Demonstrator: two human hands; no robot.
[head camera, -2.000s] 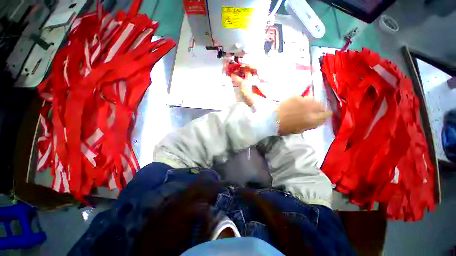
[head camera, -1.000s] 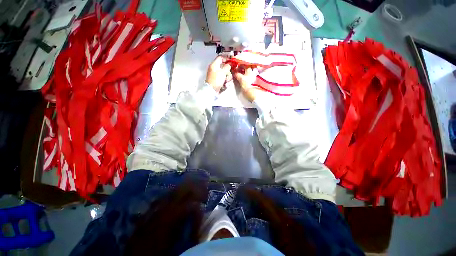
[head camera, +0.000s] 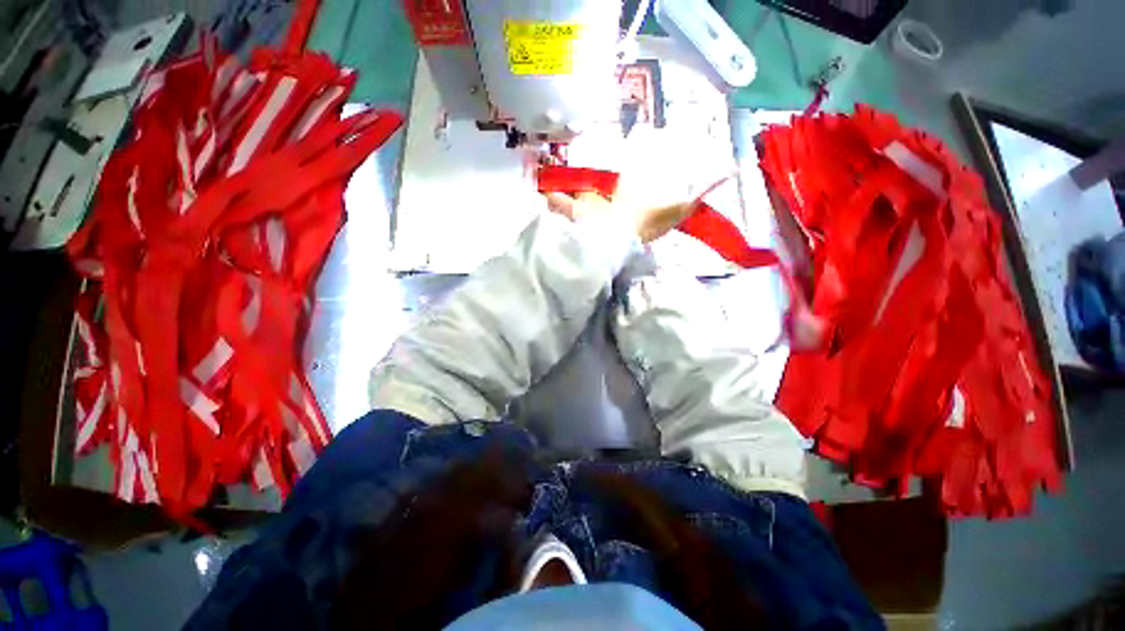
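The white-grey sewing machine head stands over a white plate. My left arm crosses over my right. My left hand, blurred, is right of the needle area and appears closed on a red strap trailing right towards the right pile, its far end blurred. My right hand is mostly hidden behind the left sleeve. Its visible fingers are at the lower edge of another short red strap piece, just below the presser area; their grip is hidden.
A loose heap of red straps with pale stripes lies at left, a denser heap at right. A white oval attachment is right of the head. A white ring and dark screen are top right. A blue stool is lower left.
Both hands were together at the needle on a striped strap; now my left hand has crossed right with a strap. A plain red piece shows below the head. The view has shifted slightly.
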